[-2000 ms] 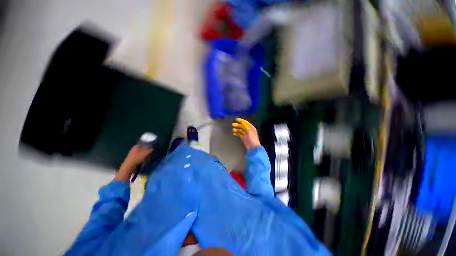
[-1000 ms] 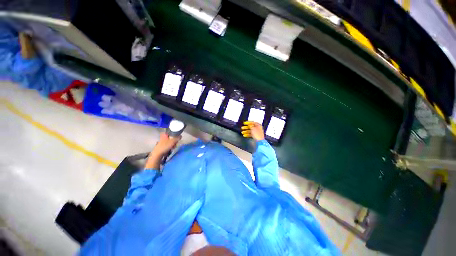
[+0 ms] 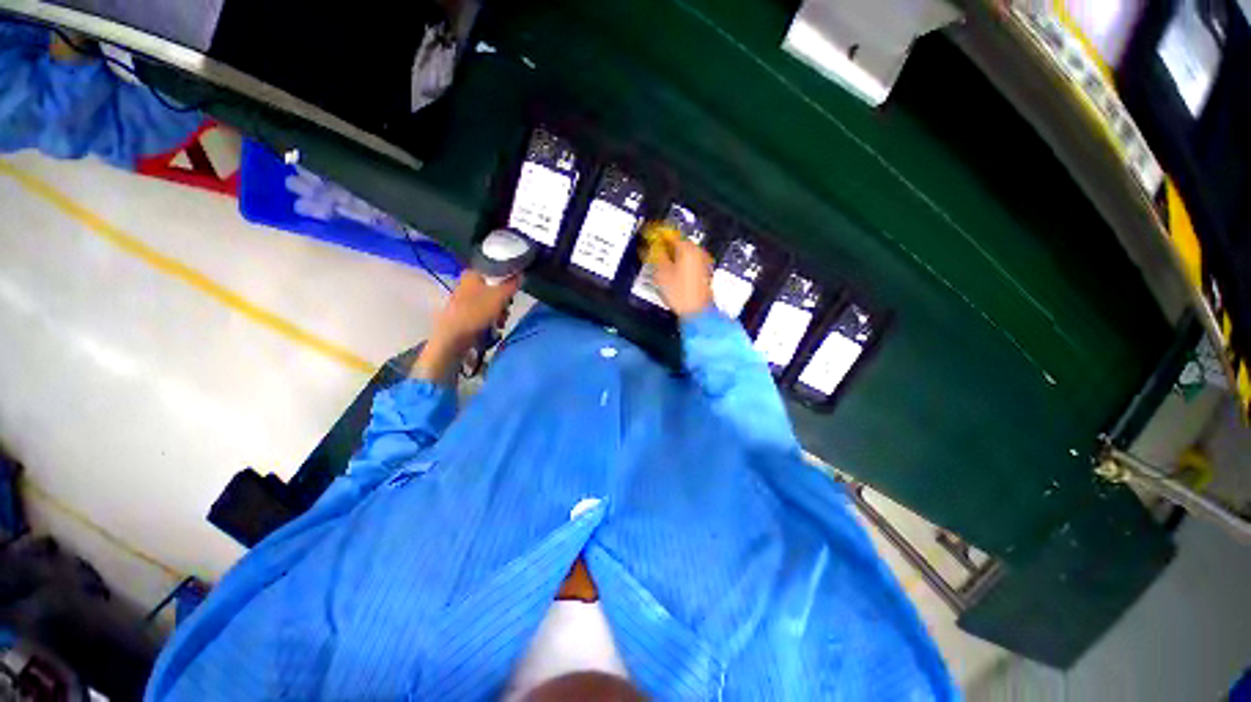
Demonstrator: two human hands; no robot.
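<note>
A black compartment tray [image 3: 656, 322] lies on the dark green bench in front of me and holds several black labelled units [image 3: 604, 236] in a row. My left hand [image 3: 473, 305] holds a barcode scanner [image 3: 506, 252] with a rounded grey-white head at the tray's left end. My right hand [image 3: 683, 272], with yellow finger cots, is over the third unit from the left and partly covers its label. Whether the fingers touch or grip that unit cannot be told.
A white bracket [image 3: 862, 44] stands at the back. A blue bin [image 3: 323, 209] with clear bags and a red container [image 3: 199, 158] are at the left, near another person's blue sleeve [image 3: 82, 110]. A yellow-black edged shelf [image 3: 1180, 240] is at the right.
The view has come closer over the tray. My right hand has moved from the fifth unit to the third. My left hand has brought the scanner up to the tray's left end.
</note>
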